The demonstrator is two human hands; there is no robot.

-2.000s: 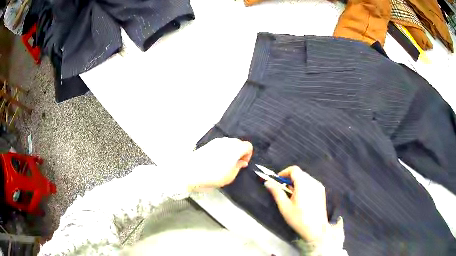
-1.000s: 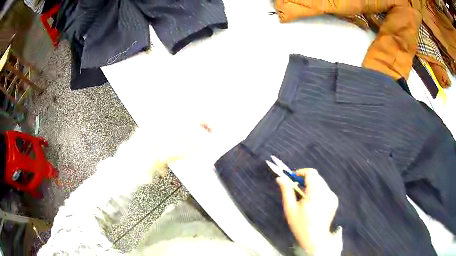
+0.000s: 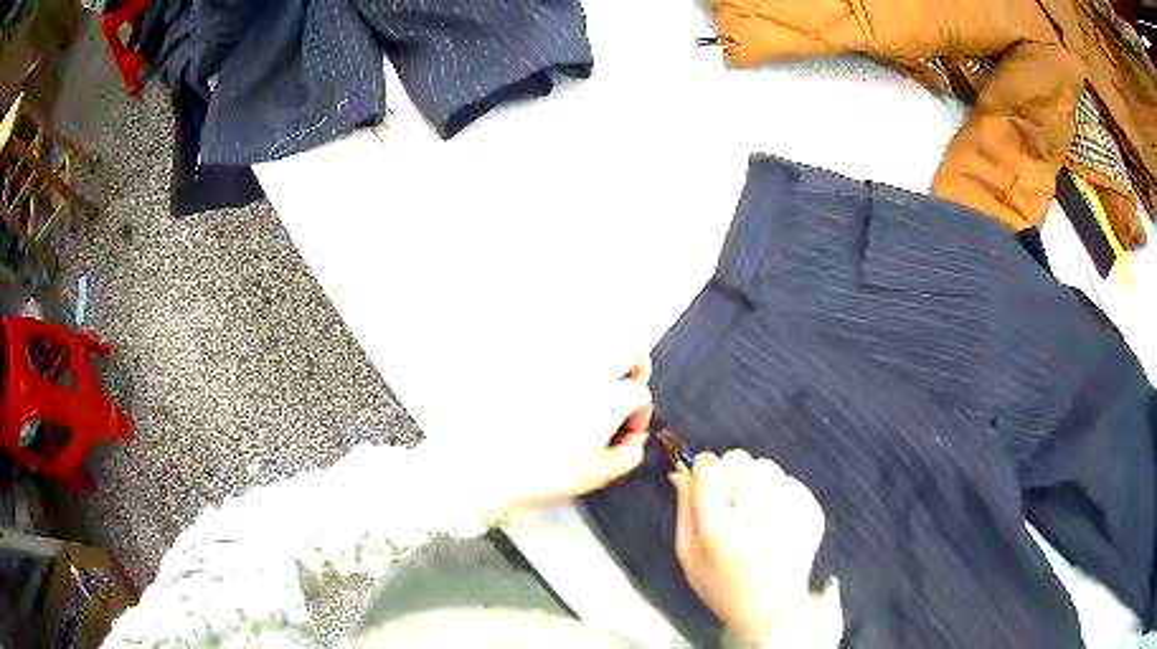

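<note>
Dark pinstripe trousers (image 3: 875, 368) lie spread on the white table, with the waistband (image 3: 749, 241) at their upper left. My left hand (image 3: 609, 437) is at the trousers' left edge below the waistband, fingertips closed at the cloth edge; the cloth or thread between them is too small to make out. My right hand (image 3: 749, 539) is closed around thread snips (image 3: 679, 454), whose tips point up and left, close to my left fingertips. Most of the snips is hidden in the hand.
More pinstripe garments (image 3: 298, 76) with pale loose threads hang over the table's far left edge. An orange-brown jacket (image 3: 1015, 127) lies beyond the trousers, beside a dark flat item with yellow (image 3: 1091, 222). A red stool (image 3: 57, 399) stands on the speckled floor.
My left hand has come from over the table's edge back to the trousers' edge. The snips have moved slightly down and left, and their blades now look closer together.
</note>
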